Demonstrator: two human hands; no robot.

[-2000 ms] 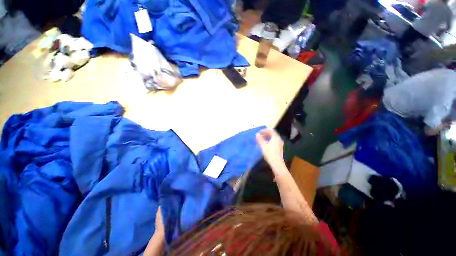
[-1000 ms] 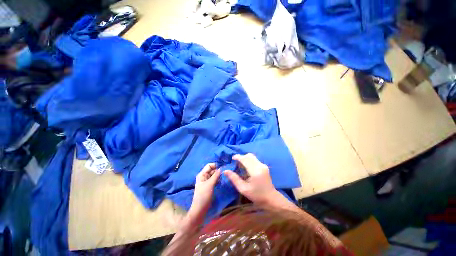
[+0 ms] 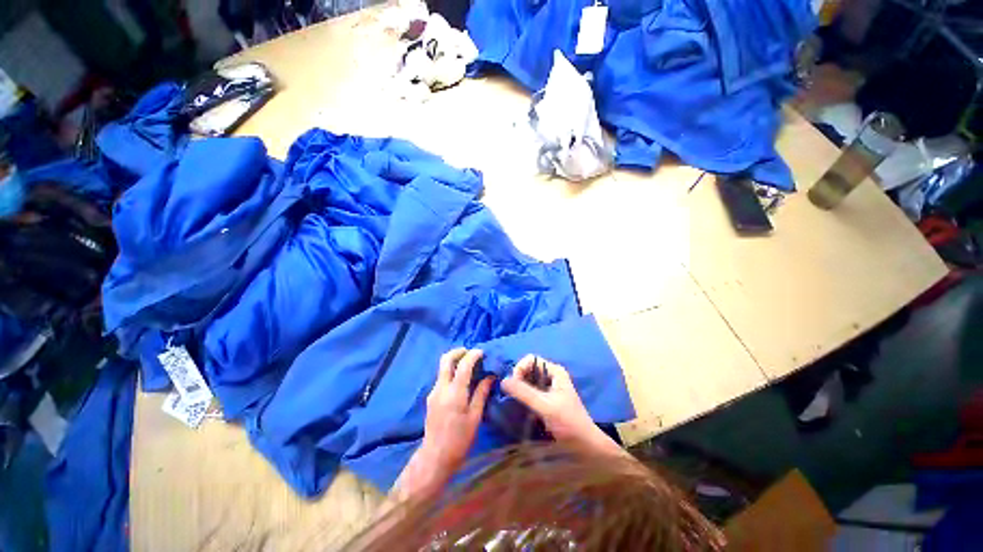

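Note:
A blue jacket (image 3: 323, 259) lies heaped across the near left of the table, with a dark slanted pocket zipper (image 3: 385, 362). My left hand (image 3: 455, 404) and my right hand (image 3: 550, 397) are close together at its near edge. Their fingertips pinch a small bunch of the blue cloth between them. A small dark thing shows at my right fingers; I cannot tell what it is. White tags (image 3: 185, 372) hang from the jacket's left side.
The pale wooden table (image 3: 711, 313) holds another blue jacket (image 3: 690, 86), a clear plastic bag (image 3: 571, 129), a black phone (image 3: 744, 205), a bottle (image 3: 846, 173) and white cloth scraps (image 3: 437, 59). My hair covers the bottom centre.
From two seconds ago, my right hand has come in from the right to meet my left. Over the last second both hands stay together on the cloth, while the view has shifted slightly.

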